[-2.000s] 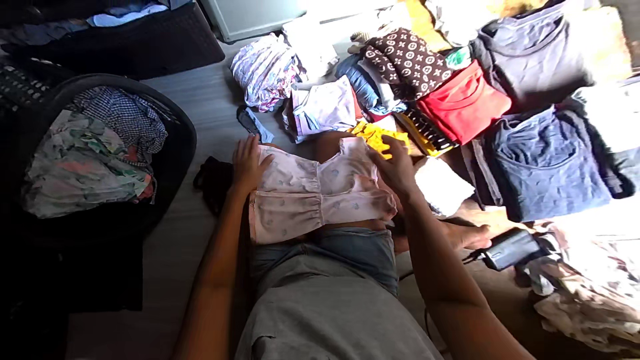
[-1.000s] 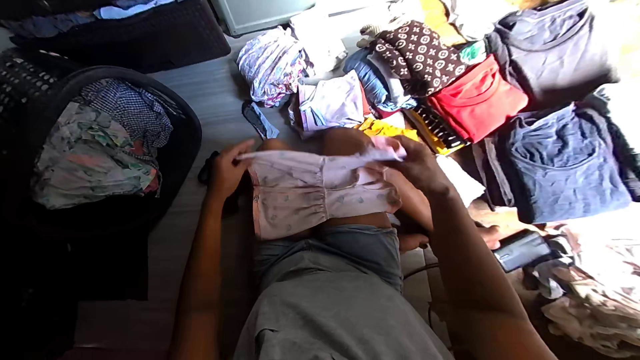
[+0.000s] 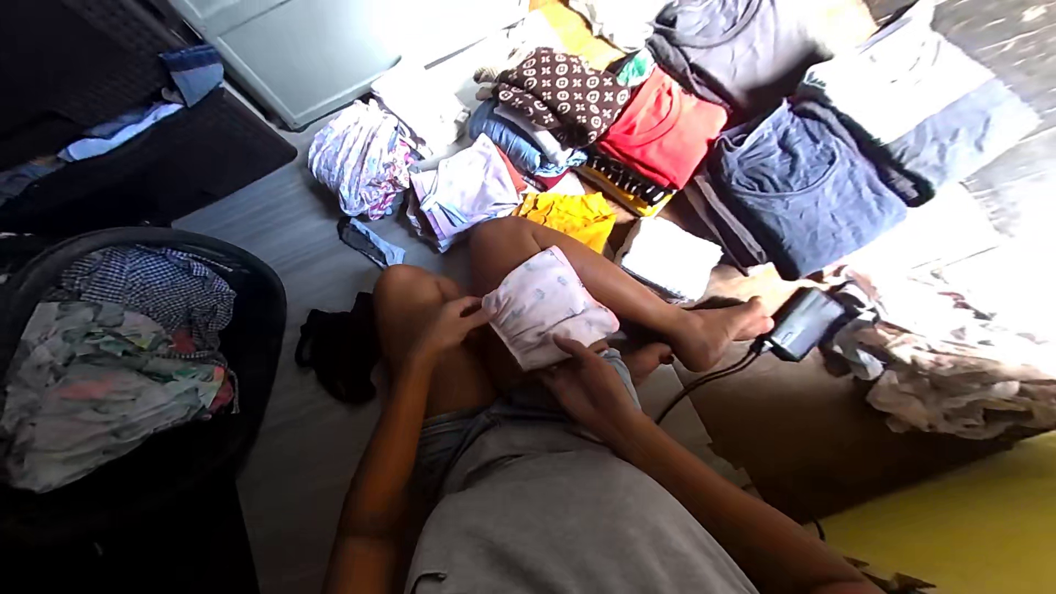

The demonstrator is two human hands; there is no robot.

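A pale pink printed garment [image 3: 549, 305], folded into a small bundle, rests over my crossed legs. My right hand [image 3: 590, 384] grips its lower edge, thumb on top and fingers below. At its left edge is my left hand [image 3: 454, 323], with fingertips at the cloth; whether they pinch it cannot be told. Beyond my knees lie a folded yellow cloth [image 3: 569, 216], a folded pale lilac garment [image 3: 470, 191] and a small blue strip of cloth [image 3: 373, 242].
A black basket [image 3: 276, 313] of crumpled clothes stands at left. Folded stacks include a red shirt [image 3: 667, 128] and a blue shirt [image 3: 804, 186]. A black cabled device [image 3: 804, 323] lies near my foot, beside a crumpled beige heap [image 3: 957, 371]. Black cloth [image 3: 342, 351] lies by my left knee.
The pink garment was spread wide across my lap between both hands; now it is a compact folded bundle. My hands have come closer together. The view has turned somewhat.
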